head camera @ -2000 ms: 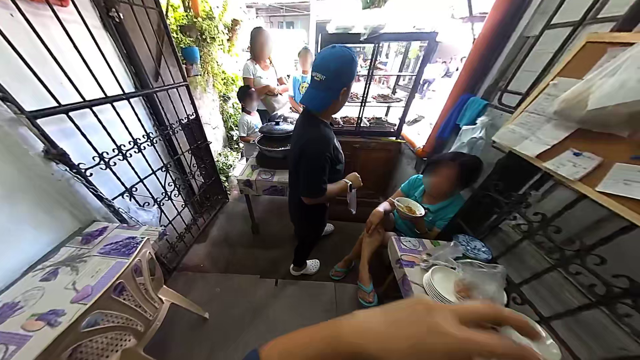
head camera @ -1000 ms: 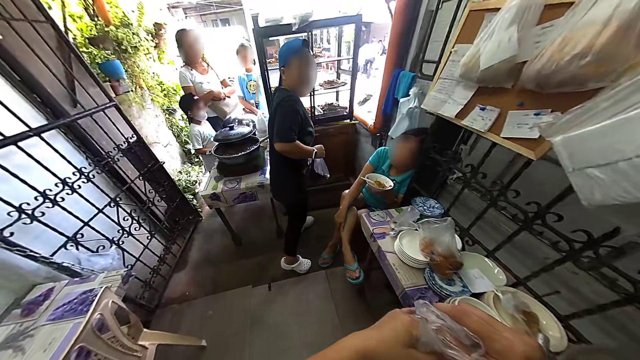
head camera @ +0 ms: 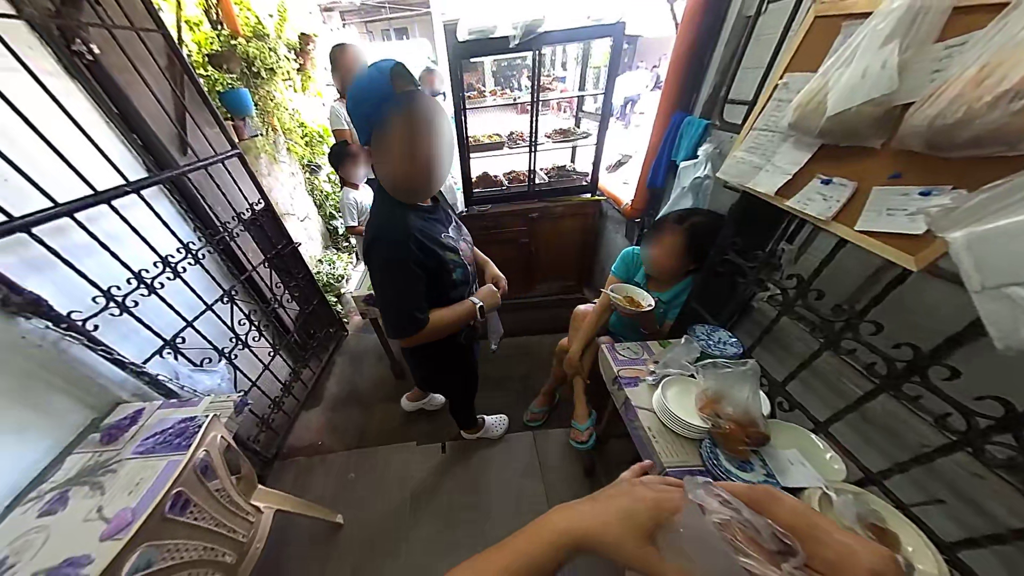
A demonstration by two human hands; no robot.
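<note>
Near the bottom edge, my left hand (head camera: 620,516) and my right hand (head camera: 808,528) are both on a clear plastic bag (head camera: 740,524) with brownish contents that I cannot make out. Just beyond my hands, a stack of white plates (head camera: 678,406) stands on a table with a patterned cloth (head camera: 640,416). A knotted plastic bag of brownish food (head camera: 732,416) rests over blue-and-white plates (head camera: 732,464). To the right are a pale oval plate (head camera: 812,448) and a larger platter (head camera: 896,512) with another plastic bag on it.
A person in a dark shirt and blue cap (head camera: 424,264) stands ahead. Another person (head camera: 652,280) sits beside the table, holding a bowl of food (head camera: 630,299). A plastic chair (head camera: 240,512) is at lower left, a glass-fronted food cabinet (head camera: 532,120) behind, and a corkboard (head camera: 856,168) at right.
Both hands now show on the plastic bag; two seconds ago only one forearm and hand crossed the bottom. The person in the cap has turned toward my side.
</note>
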